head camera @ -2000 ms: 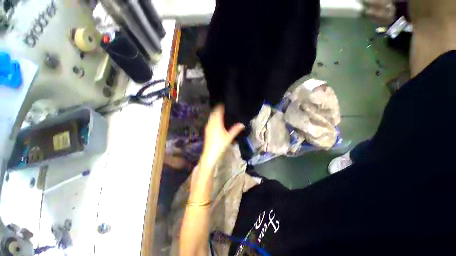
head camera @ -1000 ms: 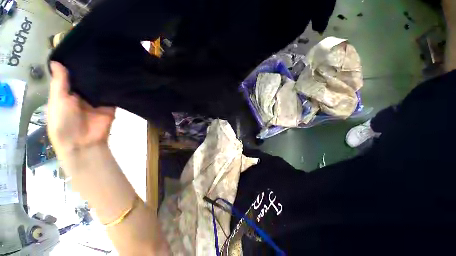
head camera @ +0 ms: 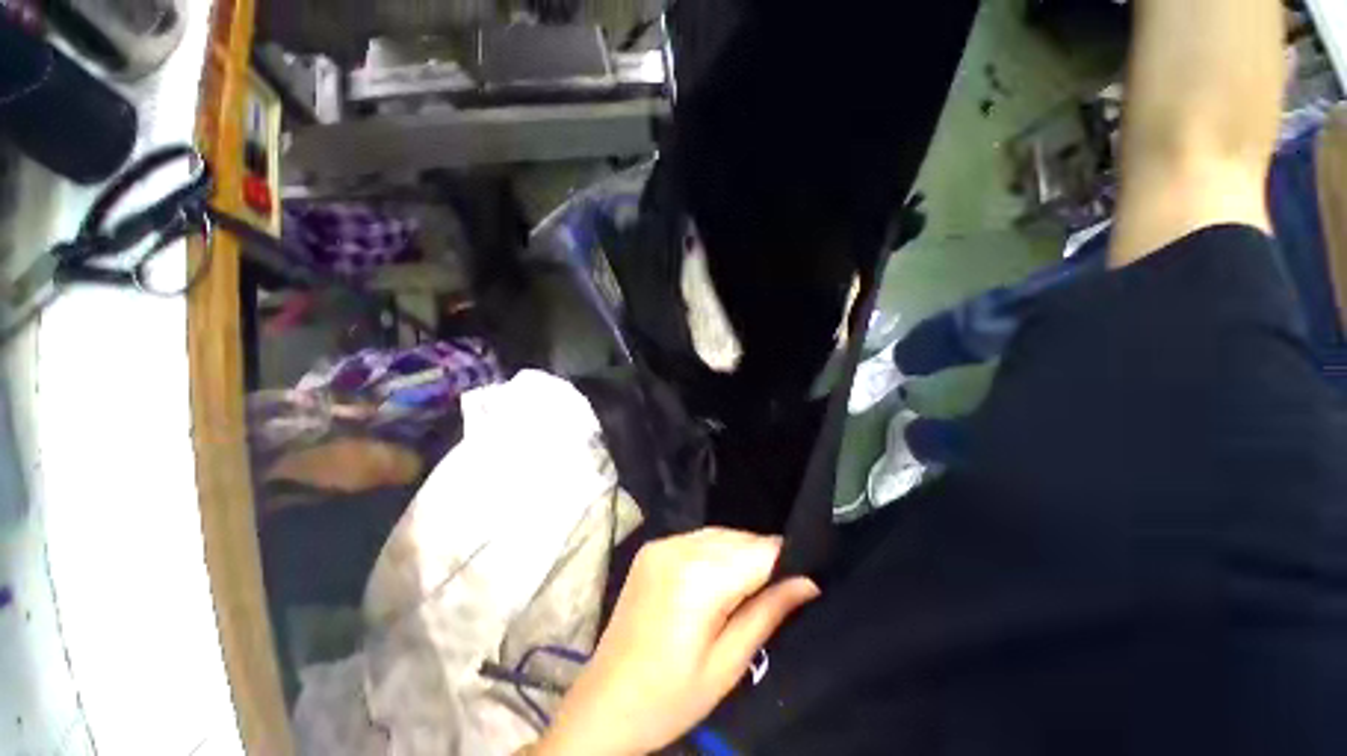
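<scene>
My left hand point(head camera: 694, 620) reaches in from the bottom edge and pinches the edge of a black cloth point(head camera: 813, 133) between thumb and fingers. The cloth hangs in dark folds from the top edge down to the hand. Beige faintly printed fabric point(head camera: 488, 547) lies bunched beside the hand, with a blue cord over it. My right forearm point(head camera: 1204, 133) shows at the upper right, but my right hand is out of the picture beyond the top edge.
Black-handled scissors point(head camera: 141, 222) lie at the edge of the white table point(head camera: 118, 488). A black cylinder point(head camera: 59, 111) stands near them. Purple checked cloth point(head camera: 414, 369) is under the table. Jeans legs with pale shoes point(head camera: 894, 465) are on the green floor.
My left hand has come down from the machine side towards my lap, holding the black cloth. The cloth no longer covers the table side. The view has shifted, and the machine head is out of sight.
</scene>
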